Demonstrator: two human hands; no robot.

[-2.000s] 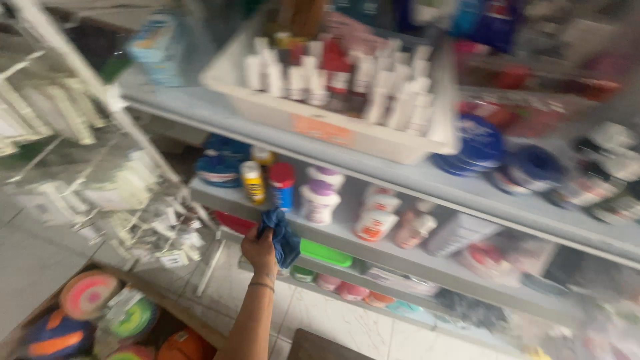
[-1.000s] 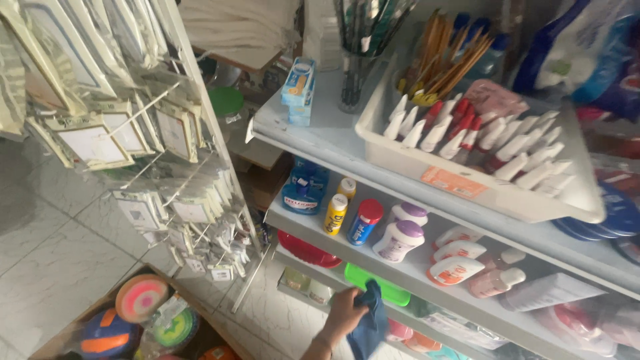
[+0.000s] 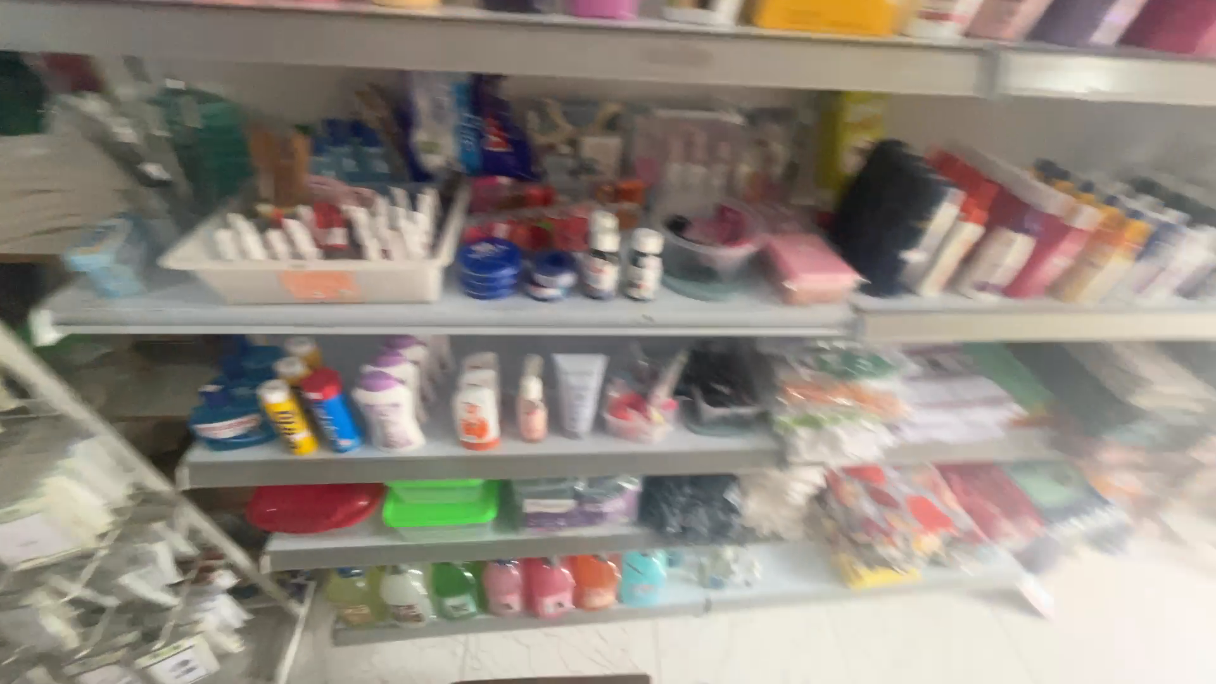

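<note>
Neither my left hand nor my right hand shows in the head view now, and the blue cloth seen earlier is out of view too. A white plastic tray [image 3: 323,275] of white-capped tubes stands on the upper shelf, beside stacked blue round tins [image 3: 489,268] and small dark bottles with white caps [image 3: 601,256]. Below stand a yellow container [image 3: 287,418], a red-and-blue container [image 3: 332,410], white bottles with purple caps [image 3: 389,408] and a white-and-orange bottle [image 3: 477,408]. Lower down are a red plastic dish [image 3: 315,507] and bright green plastic containers [image 3: 441,503]. The picture is blurred.
A wire rack with hanging packets [image 3: 171,655] stands at the lower left. Grey shelf edges [image 3: 532,465] run across the view. Colourful liquid bottles [image 3: 551,587] line the lowest shelf. Bagged goods [image 3: 893,522] lie at the right, above a pale tiled floor [image 3: 760,636].
One hand held a blue cloth by the lower shelves in both earlier frames; hand and cloth are now out of view. The view has swung up and to the right.
</note>
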